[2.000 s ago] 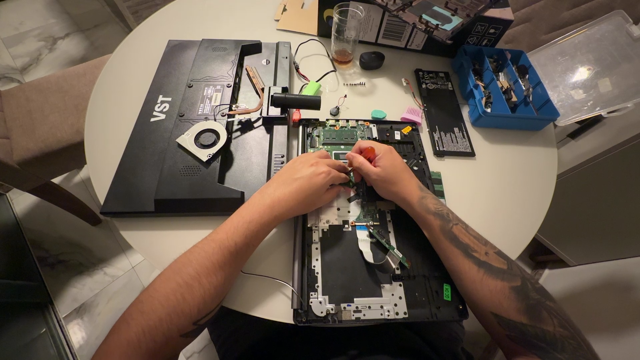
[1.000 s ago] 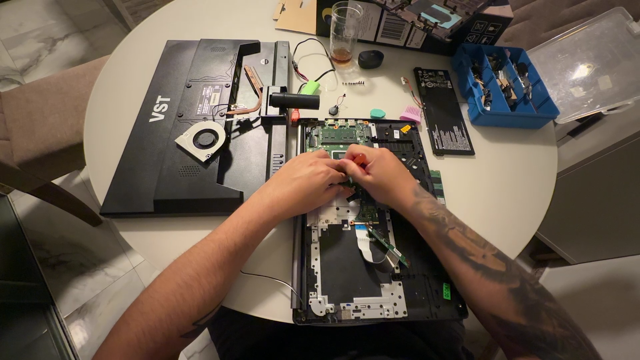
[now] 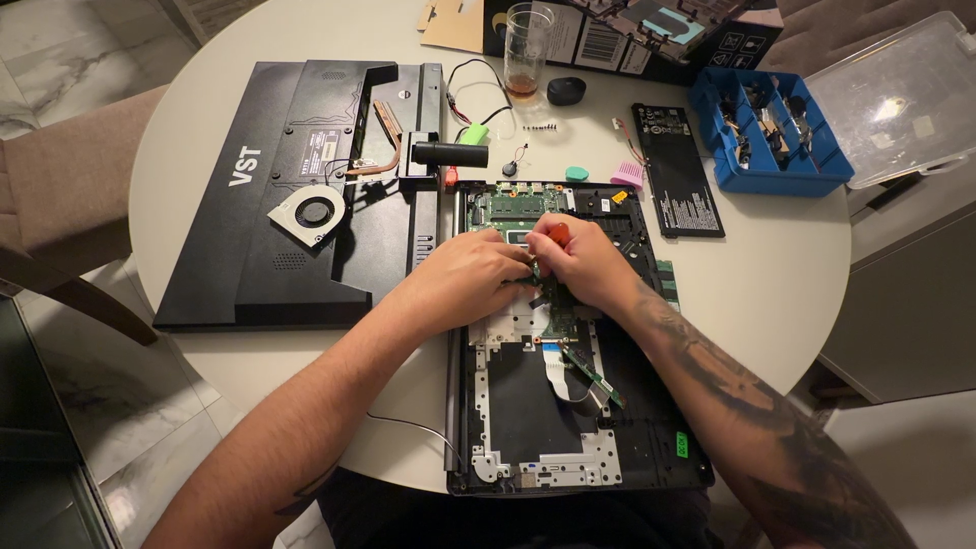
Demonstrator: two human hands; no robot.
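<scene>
An opened laptop chassis (image 3: 526,396) lies on the round white table, its green motherboard (image 3: 518,204) showing above my hands. My right hand (image 3: 576,255) is closed around a small tool with an orange handle (image 3: 560,233), probably a screwdriver; its tip is hidden. Against it, over the middle of the board, is my left hand (image 3: 473,278), fingers bent down; whether they pinch anything is hidden. Below them a white ribbon cable (image 3: 557,377) runs to a small green circuit board (image 3: 592,375) lying at a slant. A silvery metal frame piece (image 3: 602,457) lines the chassis near me.
Left, a monitor (image 3: 282,252) lies face down, bearing a cooling fan (image 3: 311,213) and a copper heat pipe (image 3: 387,133). Beyond the laptop stand a glass (image 3: 526,53), a black case (image 3: 566,91) and a row of screws (image 3: 540,127). Right are a battery (image 3: 679,171) and a blue organizer box (image 3: 785,179).
</scene>
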